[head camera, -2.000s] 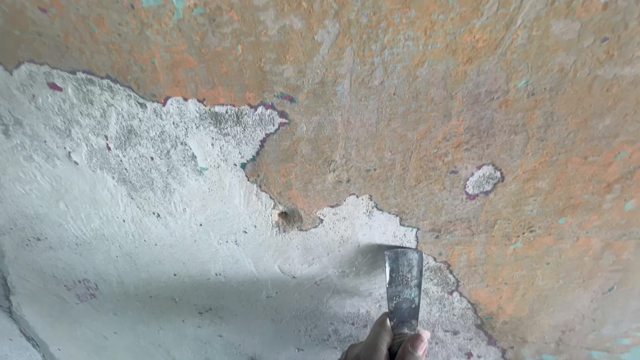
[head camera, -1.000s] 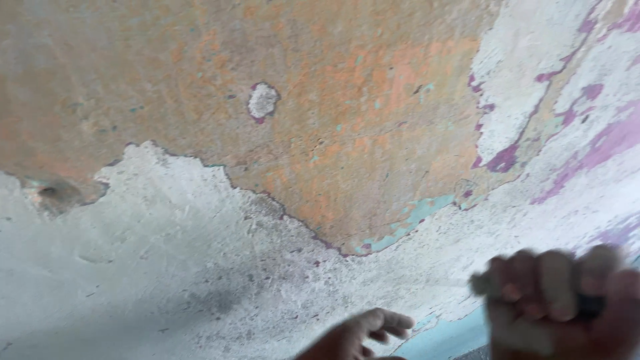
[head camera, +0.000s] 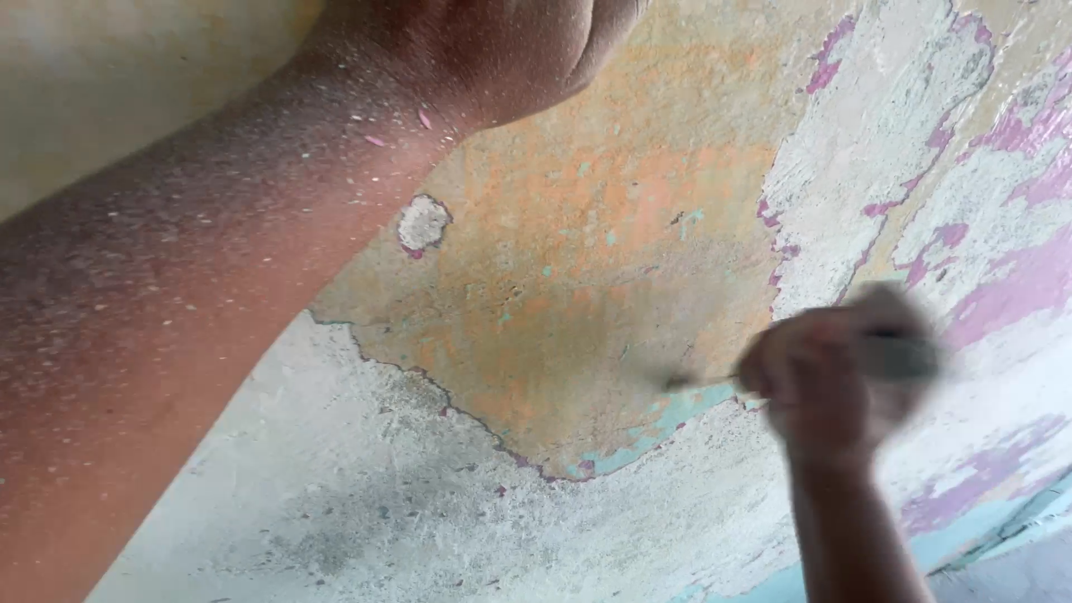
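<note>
My right hand, blurred, is closed around a scraper at the right. The tool's narrow shaft and dark end point left over the orange-tan paint layer, just above a light blue strip of paint. Whether the blade touches the surface cannot be told. My left forearm, dusted with pale flakes and a few pink chips, crosses the left side close to the camera. My left hand is at the top edge, palm heel and wrist showing, its fingers out of view.
Bare whitish plaster runs below the ragged edge of the paint. A small bare patch lies beside my left forearm. Purple paint remnants cover parts of the right side. A light blue band borders the lower right corner.
My left hand has risen from the bottom of the view to the top. My right hand has moved slightly left and up with the tool. The view has shifted right since the first frame.
</note>
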